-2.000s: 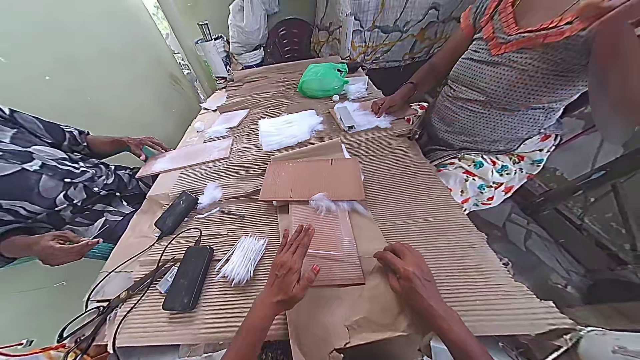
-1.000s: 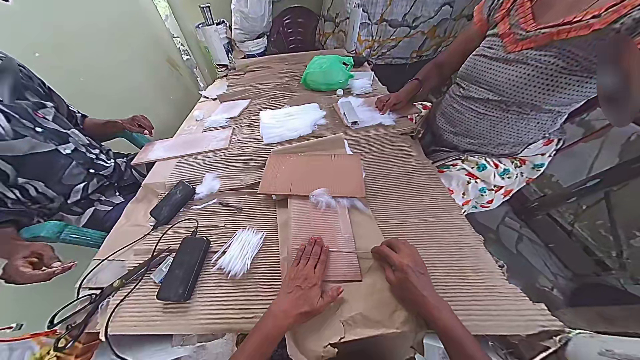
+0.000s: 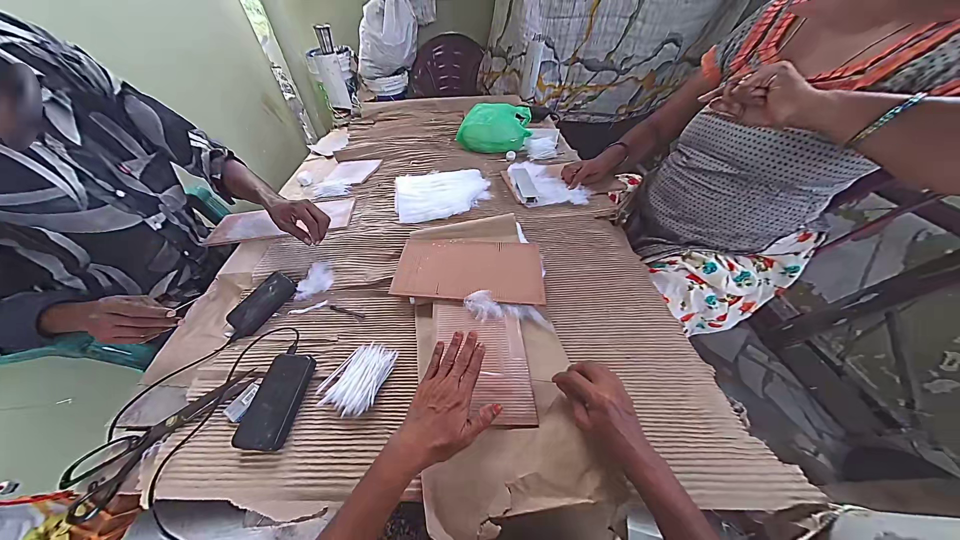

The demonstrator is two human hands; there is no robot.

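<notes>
My left hand (image 3: 450,401) lies flat, fingers spread, on a ribbed reddish-brown board (image 3: 510,375) with a glossy, clear-looking surface. To its right, my right hand (image 3: 596,397) is curled over brown paper (image 3: 480,487) beside the board's edge; whether its fingers pinch something small is unclear. A plain brown board (image 3: 469,271) lies just beyond, with a tuft of white fibre (image 3: 495,306) at its near edge. Left of my left hand is a pile of thin white cotton wicks (image 3: 360,379). White fibre strips (image 3: 442,195) lie farther up the table.
Corrugated cardboard (image 3: 637,330) covers the table. Two black devices (image 3: 274,401) with cables and large scissors (image 3: 161,431) lie at left. One person's hand (image 3: 300,219) is over a board at left; another person's hand (image 3: 589,171) touches fibre at right. A green plastic bag (image 3: 493,127) stands farther back.
My left hand, lower on the board one second ago, is farther up it. The left person's hand has moved onto their board. The right person's other hand is raised before the chest.
</notes>
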